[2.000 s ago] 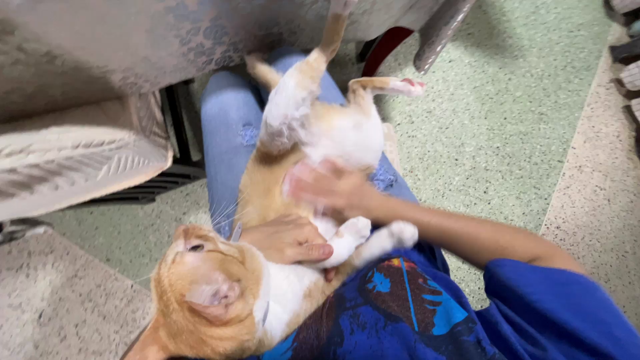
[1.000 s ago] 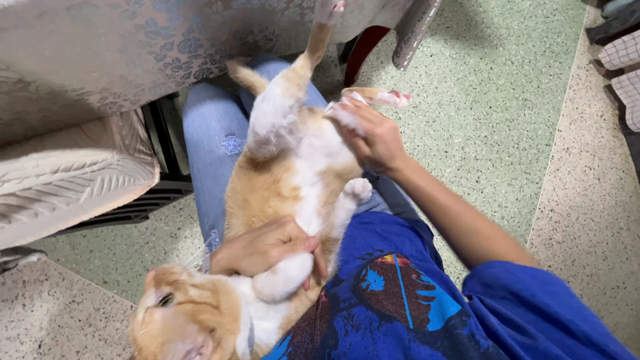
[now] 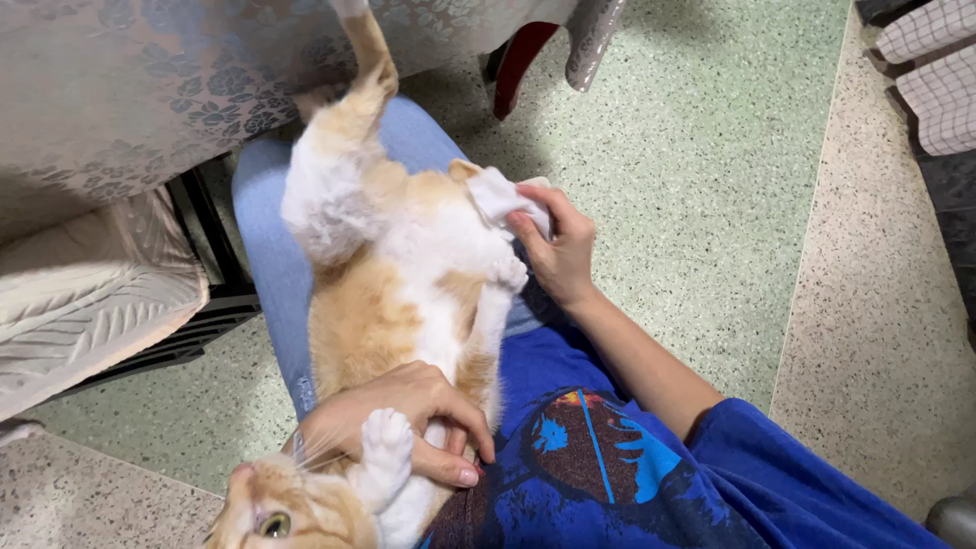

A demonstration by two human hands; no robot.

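Observation:
An orange and white cat (image 3: 366,320) lies belly up across the person's lap, its head at the bottom left of the head view. My left hand (image 3: 404,419) rests over the cat's chest, fingers curled round it beside a raised white forepaw (image 3: 386,450). My right hand (image 3: 560,244) pinches a thin white cloth or wipe (image 3: 499,200) between thumb and fingers, wrapped against the cat's hind leg on the right. The other hind leg (image 3: 366,84) stretches up to the top edge, against the patterned tablecloth.
A table with a floral-patterned cover (image 3: 191,84) spans the upper left. Below it, a quilted cushion (image 3: 99,282) sits on a black slatted frame (image 3: 206,320). A dark red curved leg (image 3: 522,69) stands beyond the knees. Checkered fabric (image 3: 942,99) lies at the upper right. Speckled floor surrounds the lap.
My right hand has moved from the cat's belly out to its hind leg on the right, where it now grips the white cloth. My left hand stays at the chest.

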